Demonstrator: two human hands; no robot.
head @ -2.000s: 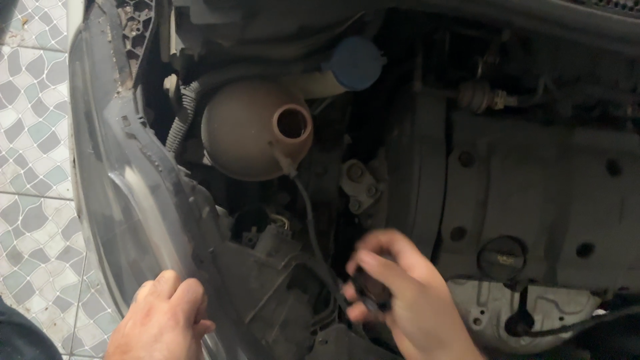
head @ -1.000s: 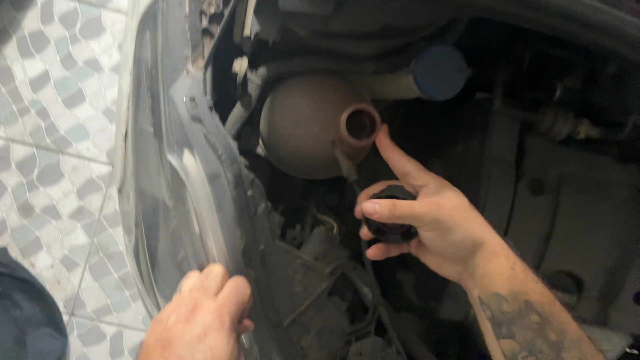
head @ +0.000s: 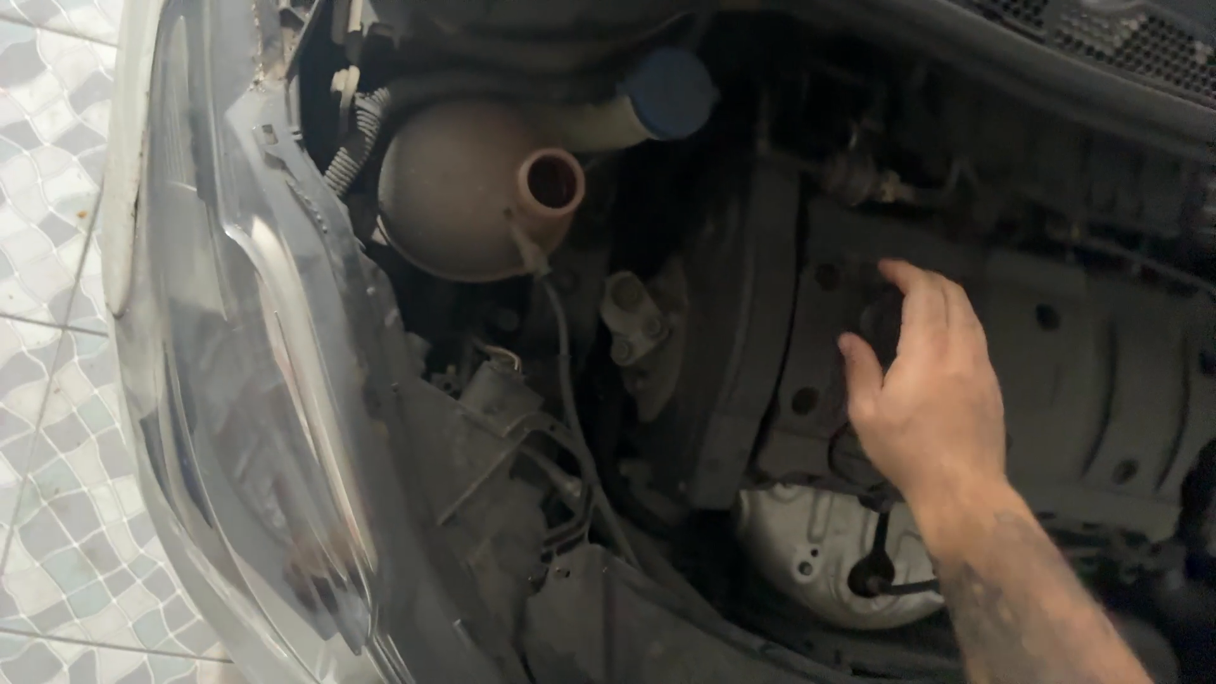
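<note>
My right hand is over the black engine cover, thumb and fingers spread around a dark, faint round shape. Whether it is the black cap, and whether I grip it, cannot be told. My left hand is out of the frame. Left of the engine, the round coolant expansion tank stands with its neck uncapped. A thin hose runs down from below the neck. Behind the tank, a blue cap sits on a pale filler neck.
The headlight and car body edge lie along the left, with tiled floor beyond. A metal heat shield is below the engine cover. A bracket and corrugated conduit are near the tank.
My right hand has moved from beside the tank's neck, where it held a black cap, right to the engine cover. My left hand, earlier at the headlight, has left the view.
</note>
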